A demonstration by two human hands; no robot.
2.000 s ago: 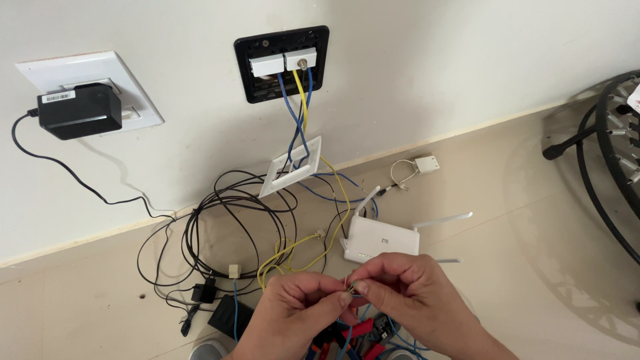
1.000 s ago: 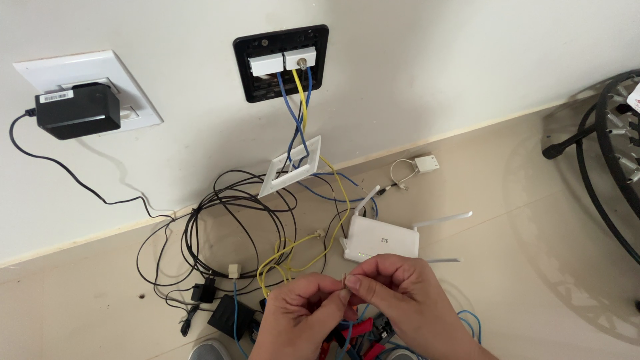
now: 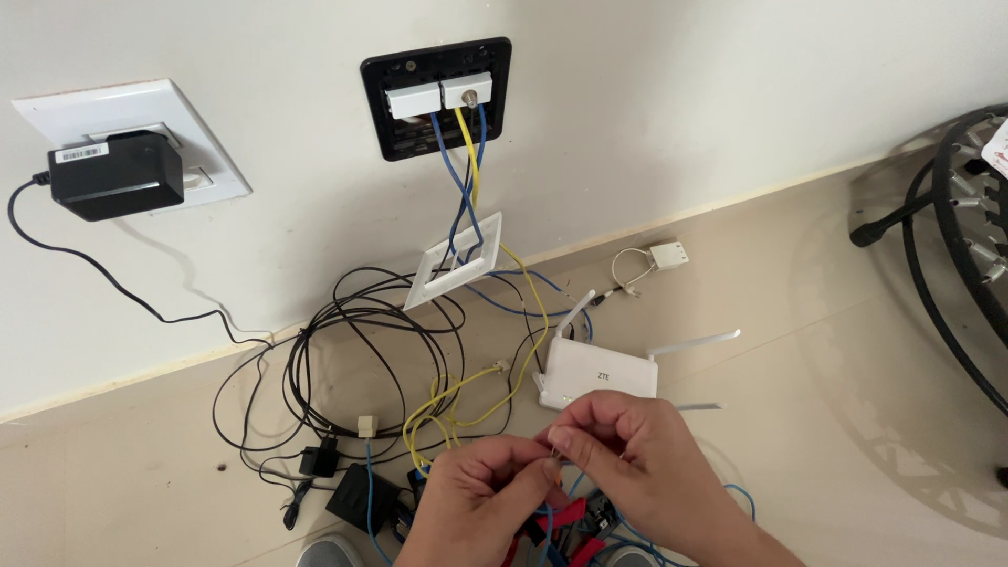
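Observation:
My left hand (image 3: pixel 492 496) and my right hand (image 3: pixel 622 449) meet at their fingertips at the lower centre, pinching thin wires (image 3: pixel 556 454) between thumbs and forefingers. The wires seem to belong to a blue network cable (image 3: pixel 549 520) that hangs below the hands; its end is mostly hidden by the fingers. Just beyond my right hand lies a white ZTE router (image 3: pixel 598 366) on the floor. Under my hands are red-handled tools (image 3: pixel 568 513), partly covered. Left of my left hand, a blue cable with a white jack (image 3: pixel 368 427) runs down beside a black box (image 3: pixel 362 498).
A black wall box frame (image 3: pixel 386 146) holds two white modules, with blue and yellow cables passing through a loose white faceplate (image 3: pixel 492 236). Coiled black cable (image 3: pixel 295 370) and yellow cable (image 3: pixel 543 315) lie on the floor. A black adapter (image 3: pixel 118 177) is plugged in at left; a trampoline-like frame (image 3: pixel 937 189) stands right.
My hands remain together at the lower centre, with small shifts of the fingers around the wires.

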